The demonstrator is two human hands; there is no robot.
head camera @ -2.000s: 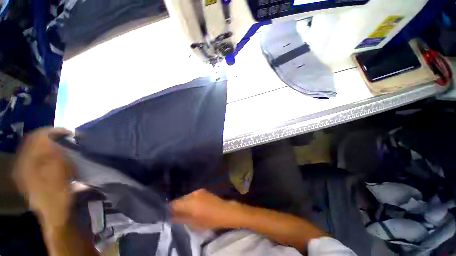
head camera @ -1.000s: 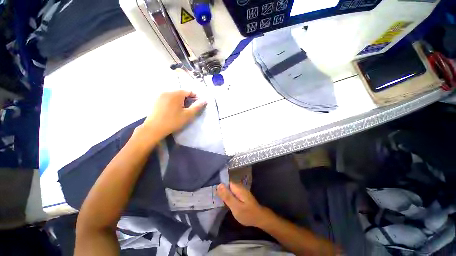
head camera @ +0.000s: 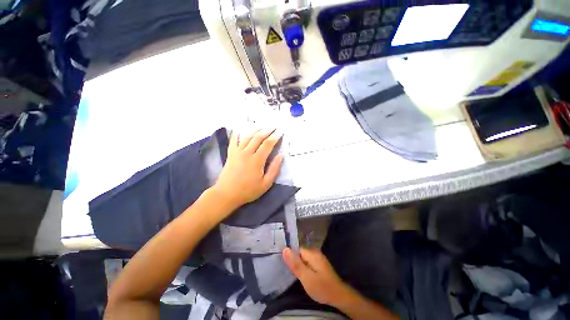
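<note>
The dark trouser panel (head camera: 147,187) lies on the table left of my left hand and hangs over the front edge. Pale pocket cloth (head camera: 253,239) with dark strips lies with it and hangs toward my lap. My left hand (head camera: 250,165) lies flat on the cloth, fingers spread, just in front of the presser foot and needle (head camera: 275,103). My right hand (head camera: 307,265) pinches the right edge of the hanging pale cloth below the table edge. The needle tip is lost in glare.
The white sewing machine (head camera: 437,81) stands ahead. Stacked grey half-oval pieces (head camera: 390,112) lie right of the needle. A smartphone (head camera: 507,115) and red scissor loops (head camera: 562,115) are at the right. A measuring tape (head camera: 400,192) runs along the front edge. Cut pieces (head camera: 506,287) lie below right.
From two seconds ago, both hands have moved the cloth from the lap up to the needle. Since one second ago, my left hand has flattened and lies nearer the table's front edge.
</note>
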